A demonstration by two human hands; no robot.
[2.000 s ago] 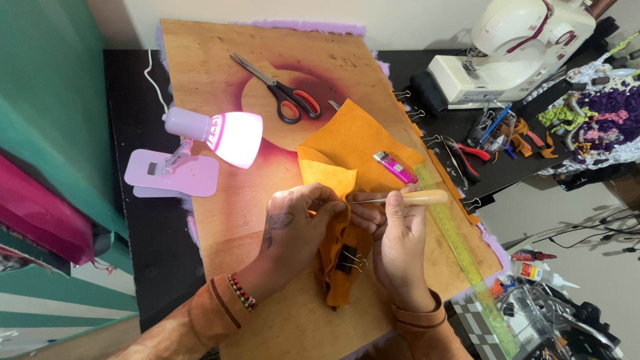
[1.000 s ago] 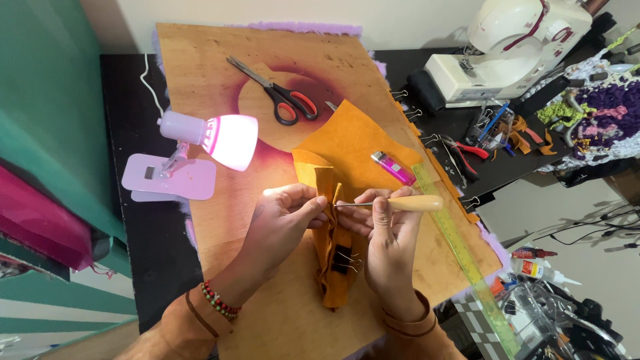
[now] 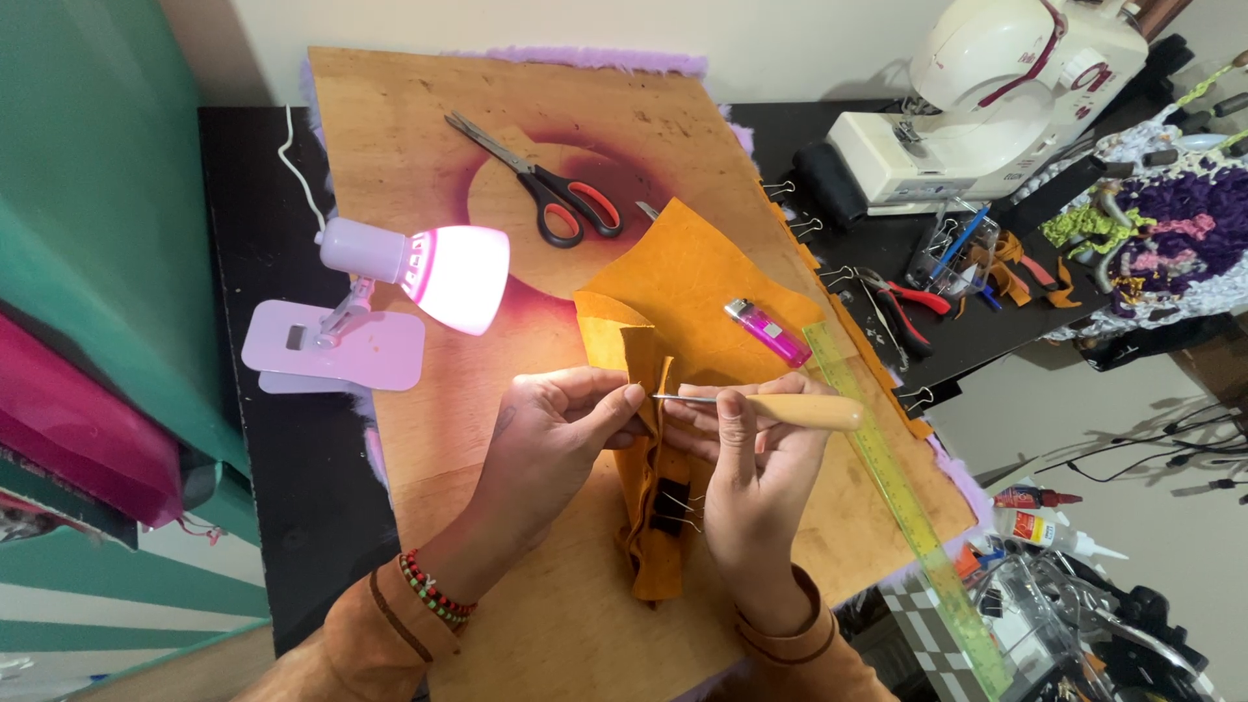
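Folded orange leather (image 3: 697,258) lies across the middle of the board, its gathered edges raised between my hands. My left hand (image 3: 551,444) pinches the leather near its upper fold between thumb and fingers. In my right hand (image 3: 765,468) is an awl (image 3: 804,410) with a pale wooden handle, held level, its metal shaft pointing left and its tip at the leather edge beside my left thumb. Whether the tip has pierced the leather, I cannot tell. A black binder clip (image 3: 671,507) grips the leather lower down, close to my right wrist.
On the wooden board (image 3: 390,146) are scissors (image 3: 546,185), a pink lighter (image 3: 768,333) and a yellow ruler (image 3: 907,507). A lit clip lamp (image 3: 453,278) stands left. A sewing machine (image 3: 994,117), red-handled pliers (image 3: 907,302) and a clear box (image 3: 955,249) sit at the upper right.
My left hand has shifted its hold on the leather, and the upper flap's fold has changed shape. The awl stays in my right hand, its tip by the leather.
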